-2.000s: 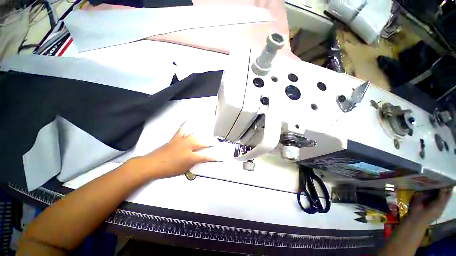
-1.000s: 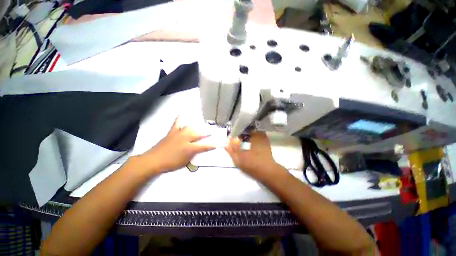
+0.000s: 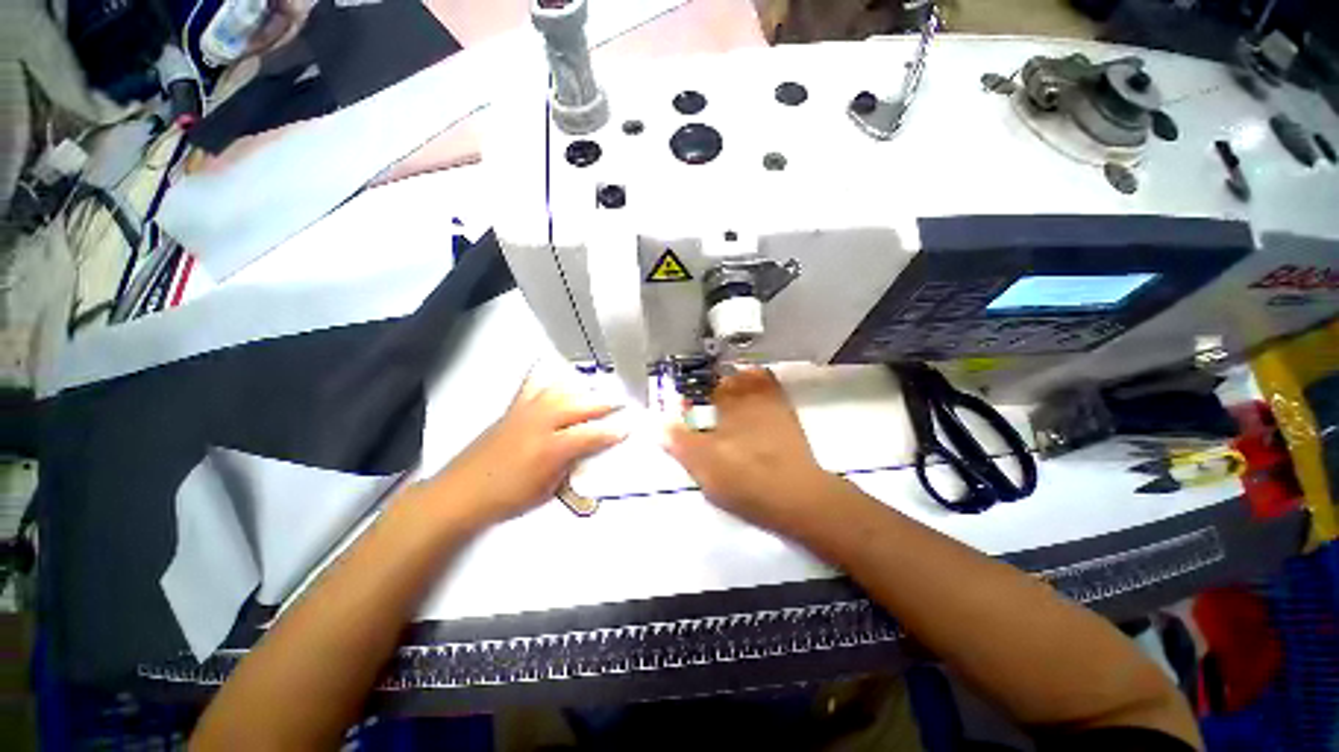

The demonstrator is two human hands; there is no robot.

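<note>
A dark fabric panel (image 3: 250,397) with pale grey-white parts lies on the table left of the sewing machine (image 3: 720,176); one pale corner (image 3: 213,544) is folded up. My left hand (image 3: 536,444) lies flat, fingers spread, on pale material just left of the presser foot (image 3: 683,385). My right hand (image 3: 752,448) is at the right side of the presser foot, fingers bent, fingertips partly hidden by the machine head. The glare there hides the cloth edge, so I cannot tell if the right fingers grip anything.
Black-handled scissors (image 3: 966,441) lie right of the needle. Yellow-handled snips (image 3: 1197,467) and a yellow packet (image 3: 1292,419) lie further right. A ruler strip (image 3: 632,646) runs along the front edge. Pale cloth (image 3: 316,184) lies behind at the left. The keypad screen (image 3: 1069,294) is lit.
My right hand has come from the far right of the table to the presser foot. My left hand has stayed on the material. The camera view has shifted and turned.
</note>
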